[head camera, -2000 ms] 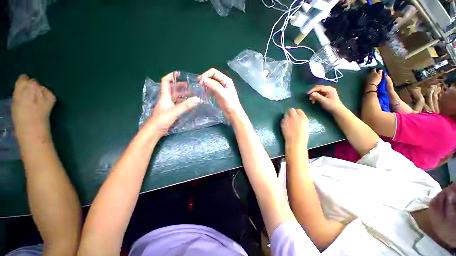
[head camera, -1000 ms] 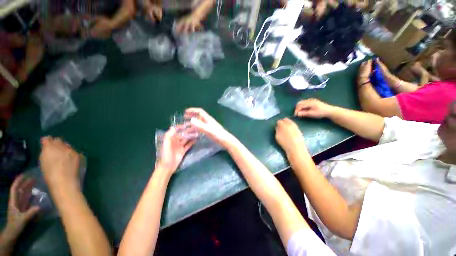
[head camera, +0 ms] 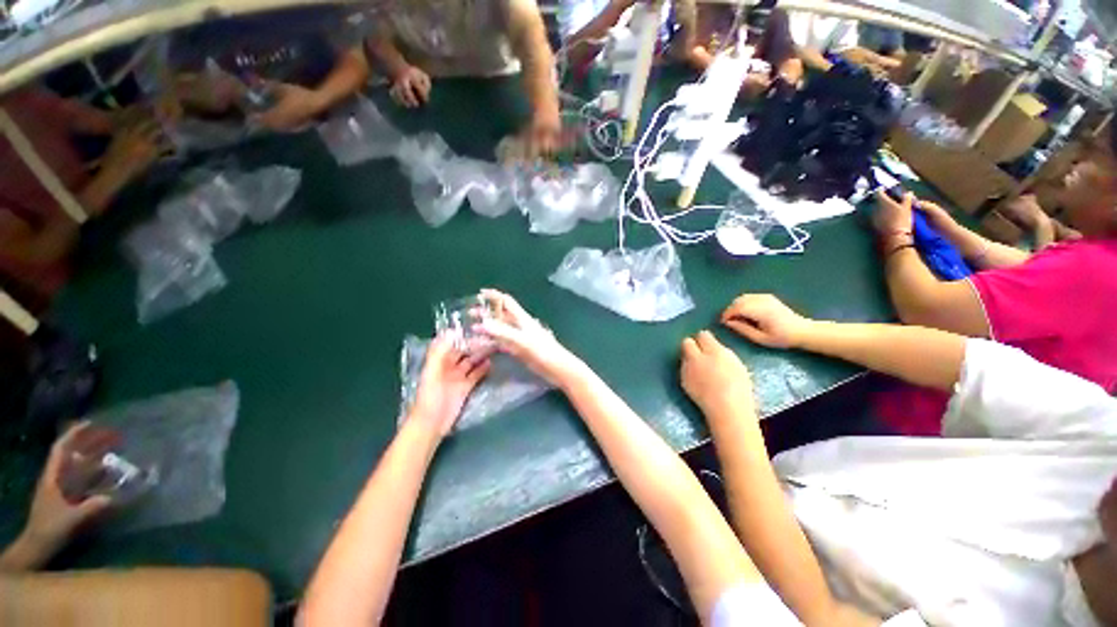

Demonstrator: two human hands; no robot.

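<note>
A clear plastic case [head camera: 463, 319] is between my two hands, above the dark green bench top. My left hand [head camera: 448, 377] holds it from the left and below. My right hand [head camera: 521, 334] is on its right side with the fingers at its upper edge. A clear plastic bag [head camera: 496, 394] lies flat on the bench under the case and my hands. The inside of the case is too blurred to make out.
A neighbour's hand [head camera: 61, 490] holds a clear case over a bag [head camera: 196, 453] at the left. Bagged cases [head camera: 557, 196] lie across the bench. A bag [head camera: 631, 282], white cables [head camera: 655, 221] and a black pile [head camera: 815, 135] are at the right. A white-clothed person's hands [head camera: 717, 367] rest close by.
The view has tilted up and shows the far side of the bench. The case stays between my hands. The left neighbour's forearm has moved down, and a hand across the bench is now at the bagged cases.
</note>
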